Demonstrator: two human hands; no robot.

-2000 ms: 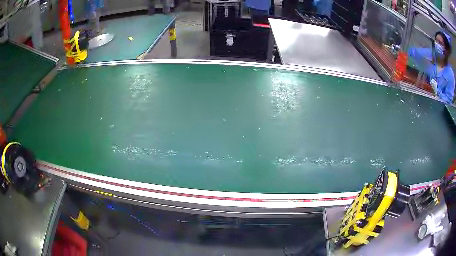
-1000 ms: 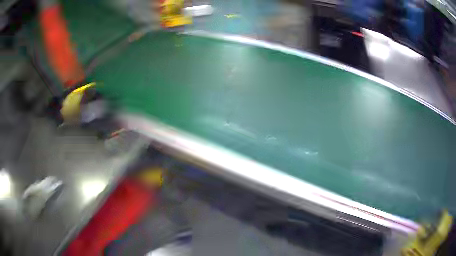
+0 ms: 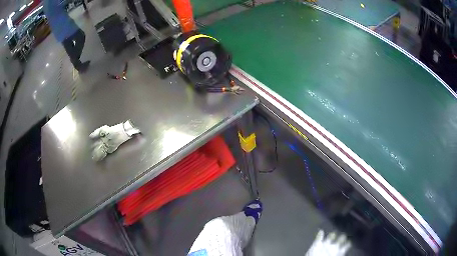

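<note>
A pair of crumpled white-grey knit gloves (image 3: 114, 138) lies on the steel table (image 3: 150, 112) at the left. My right hand (image 3: 328, 245), in a white knit glove, shows at the bottom edge right of centre. It is blurred and cut off by the edge. Its fingers point up and are slightly apart, and nothing shows in it. My left hand is not in view. A whitish leg cover (image 3: 225, 234) with a dark blue shoe tip (image 3: 253, 209) shows at bottom centre.
A black fan (image 3: 205, 61) with yellow tape stands at the table's back corner by the green conveyor (image 3: 320, 75). Dark pliers (image 3: 119, 76) lie behind the gloves. Red folded sheets (image 3: 175, 182) sit under the table. A person in blue (image 3: 65, 30) stands beyond it; a black tote (image 3: 22, 175) is left.
The view has swung left, bringing the left table, its gloves and fan towards the middle. The right-hand table has left the picture. A gloved hand and a leg now show at the bottom.
</note>
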